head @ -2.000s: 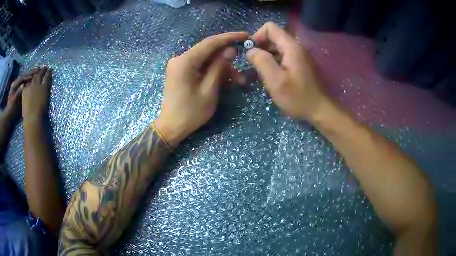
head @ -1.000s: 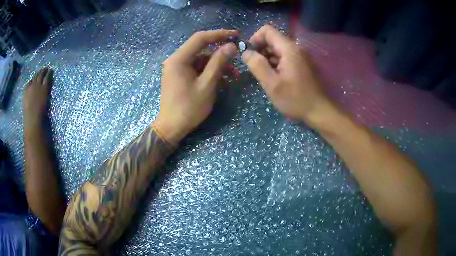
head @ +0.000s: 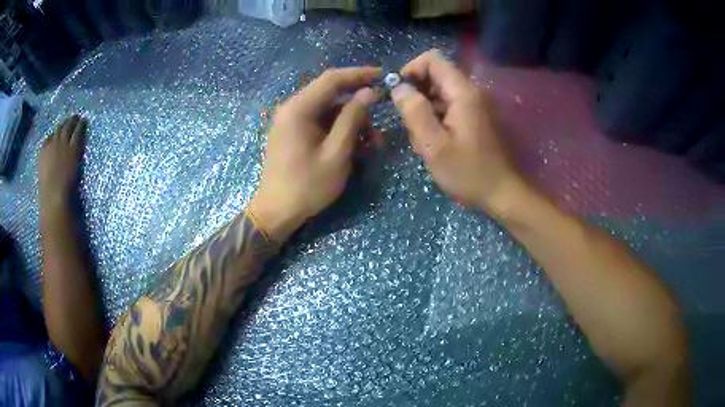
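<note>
A small dark fitting (head: 392, 79) with a pale round face is held up at the top centre, above the bubble wrap. My right hand (head: 461, 131) pinches it between thumb and forefinger. My left hand (head: 314, 147) is just left of it, thumb and forefinger tips near the fitting's left side and a little apart. Whether the left fingertips touch the fitting is too blurred to tell.
Clear bubble wrap (head: 358, 318) covers the table, with a pink-red area (head: 580, 143) at right. Another person's arm (head: 67, 238) rests at the left edge. A whitish translucent item (head: 274, 9) and a tan box edge (head: 441, 8) are at the far side. Dark tubular shells (head: 652, 71) stand at upper right.
The view has tilted so hands and table sit slightly lower. The pale face of the fitting has shifted a little between the fingertips. The neighbour's second hand, seen two seconds ago, is gone.
</note>
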